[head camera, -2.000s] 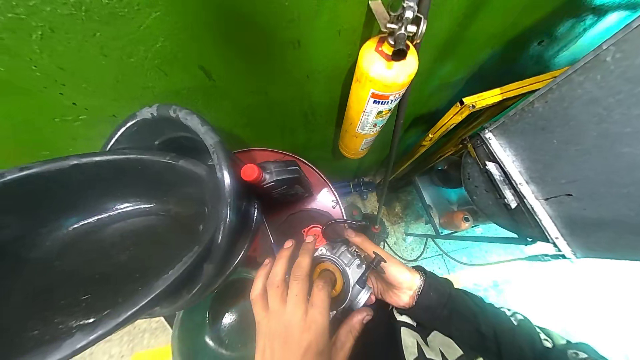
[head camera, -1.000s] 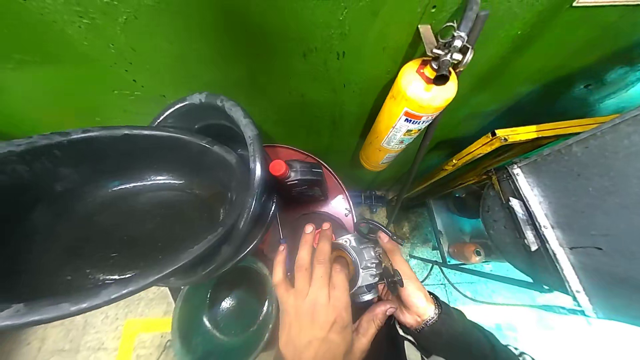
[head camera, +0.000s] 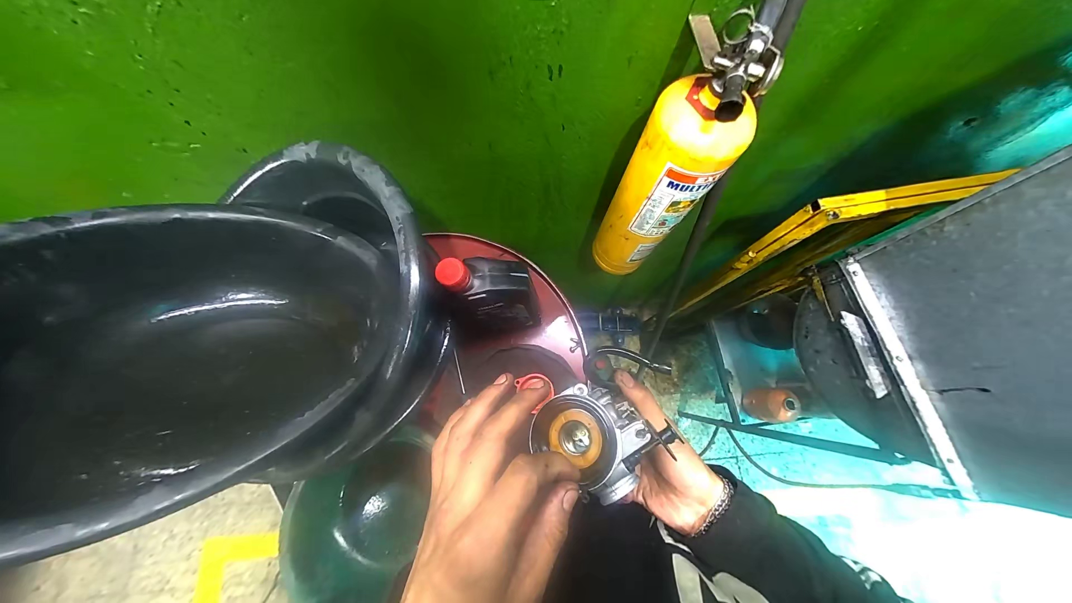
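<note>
A metal carburetor-like part (head camera: 618, 435) with a round open top and an orange-brown ring (head camera: 576, 437) inside is held over the edge of a red drum. My right hand (head camera: 670, 461) grips it from the right and below, thumb near a black hose (head camera: 632, 358) on top. My left hand (head camera: 502, 494) lies against its left side, with bent fingers at the rim of the round opening; the fingertips hide part of it. A red plastic ring-like piece (head camera: 534, 387) shows just beyond the left fingertips. Whether it is attached to the part cannot be told.
A black bottle with a red cap (head camera: 494, 289) stands on the red drum top (head camera: 557, 322). Large black tubs (head camera: 402, 285) fill the left, with a green basin (head camera: 356, 519) below. A yellow fire extinguisher (head camera: 674, 172) hangs on the green wall. Grey metal equipment (head camera: 980, 335) stands right.
My left fingers, spread flat over the part one second ago, are now bent at its rim, and more of the round opening shows. The view has shifted.
</note>
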